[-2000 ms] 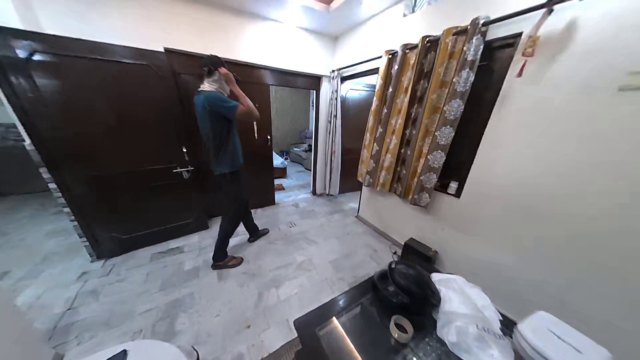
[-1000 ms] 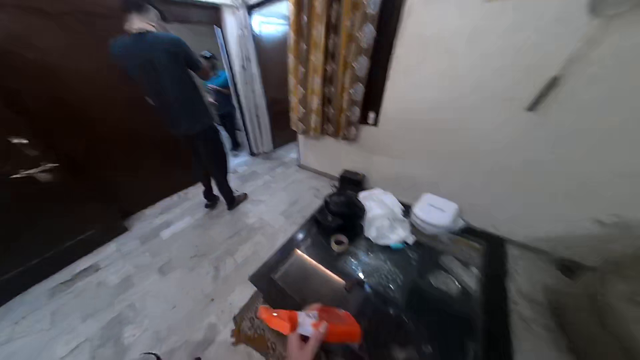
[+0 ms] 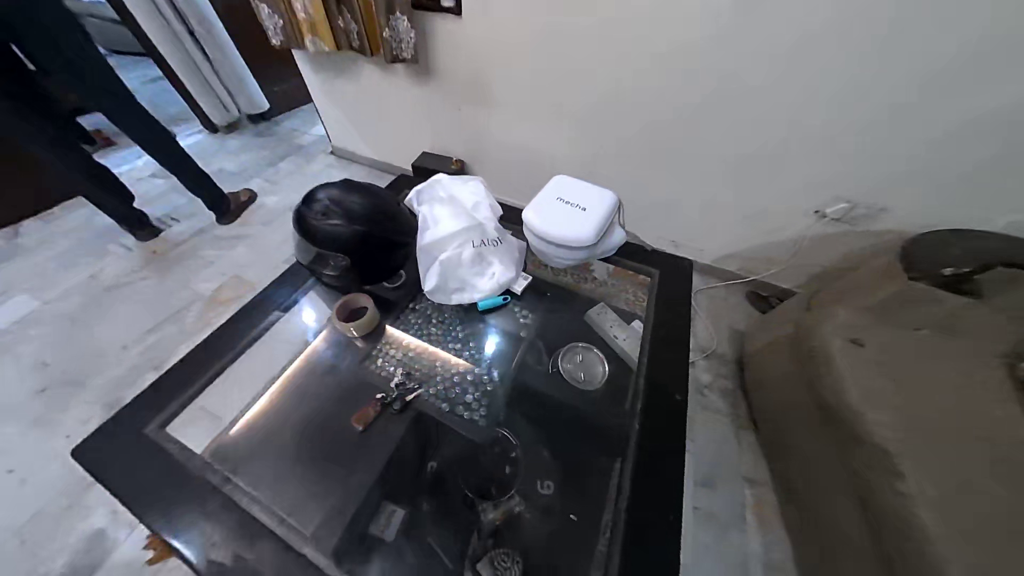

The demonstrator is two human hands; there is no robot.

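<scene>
Neither my left hand nor my right hand shows in this view. A black-framed glass-topped table fills the middle. At its far left corner sits a black motorcycle helmet, with a roll of tape in front of it. A white cloth bag lies beside the helmet, a small turquoise object at its lower edge. Right of the bag is a white rounded case on something pale. Keys with a brown fob lie on the glass. A round clear dish is near the right side.
A person in dark trousers stands at upper left on the marble floor. A small black box is by the wall behind the table. At right stands a brown covered seat. A white cable runs down from a wall socket.
The view has swung down and right over the table. One second ago a hand held an orange object above the near side of the table; both are now out of view.
</scene>
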